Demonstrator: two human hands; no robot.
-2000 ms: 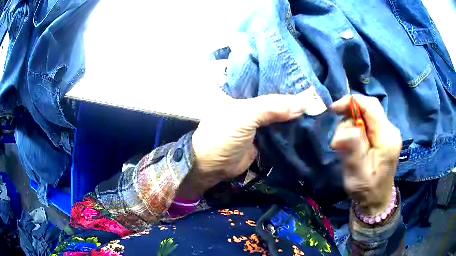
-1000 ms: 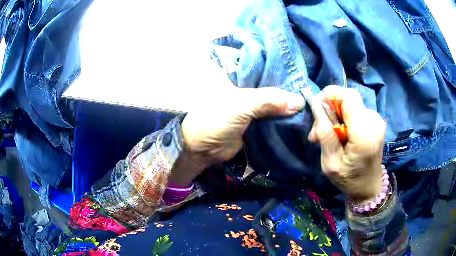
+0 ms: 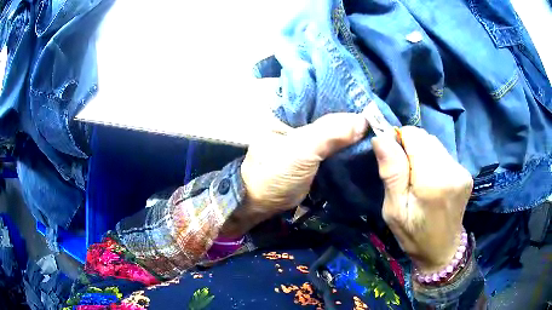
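Note:
A blue denim garment (image 3: pixel 460 91) with pale stitching lies bunched on the table in front of me. My left hand (image 3: pixel 296 160) grips its stitched edge between thumb and fingers; the fingers are hidden under the cloth. A small white tag (image 3: pixel 376 118) stands at the seam between my two hands. My right hand (image 3: pixel 423 197) is closed around the thread snips (image 3: pixel 399 137), of which only a thin orange strip shows. Its thumb and forefinger are at the white tag. A black label (image 3: pixel 483 181) with pale lettering lies on the garment's band, right of my right hand.
The white table (image 3: pixel 181 72) has its front edge left of my left hand. More blue denim (image 3: pixel 60 91) hangs over the table's left side. Blue panels (image 3: pixel 136 163) stand below the edge. Floral cloth (image 3: pixel 242 284) covers my lap.
My right hand first moved left to the tag, then slightly down, and now hides most of the orange snips. My left hand still holds the seam and has shifted only slightly.

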